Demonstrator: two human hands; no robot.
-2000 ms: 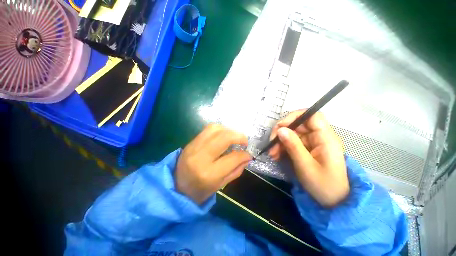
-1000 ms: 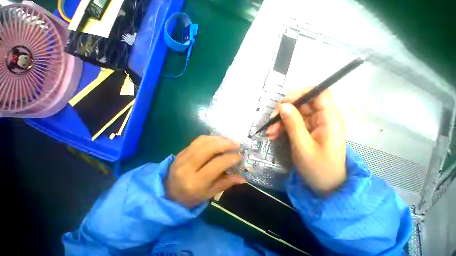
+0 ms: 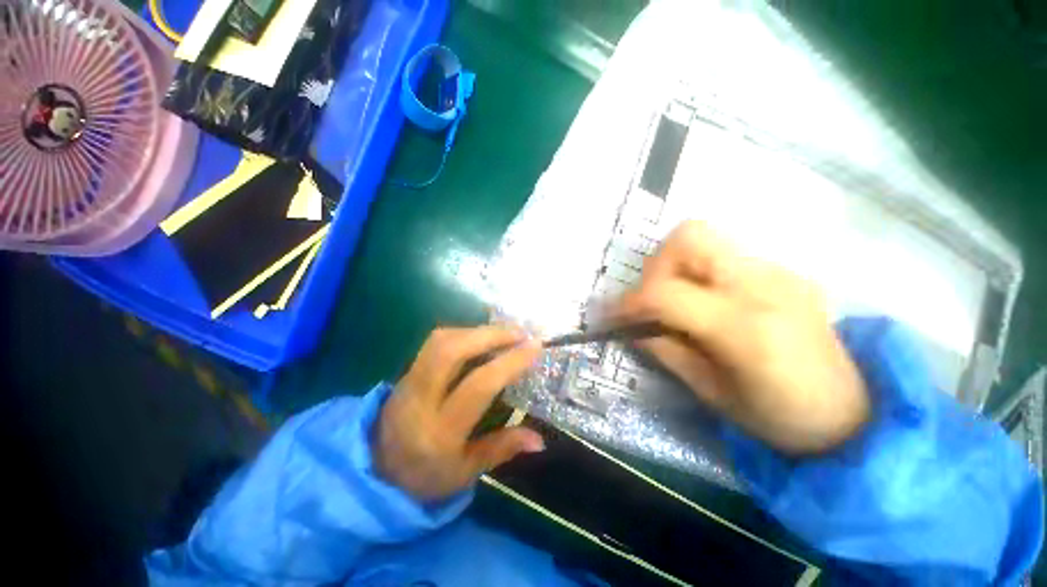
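The silver laptop bottom cover lies on shiny bubble wrap, glare washing out much of it. My right hand, slightly blurred, is over the cover's near-left part and holds the dark tweezers, lying nearly flat with the tip pointing left. The tip meets the fingertips of my left hand, at the wrap's near-left edge. My left thumb is apart from the fingers; whether a tiny piece is between the fingertips cannot be told. The black liner sheet with pale yellow borders lies nearest me, partly under my left hand.
At left is a blue bin with a pink fan, a black patterned packet and black sheets with yellow edges. A blue wrist strap hangs at its rim. The green bench lies beneath.
The tweezers have swung from a steep slant over the cover to nearly flat, with the tip now at my left fingertips. My right hand has turned over; my left thumb has moved away from the fingers.
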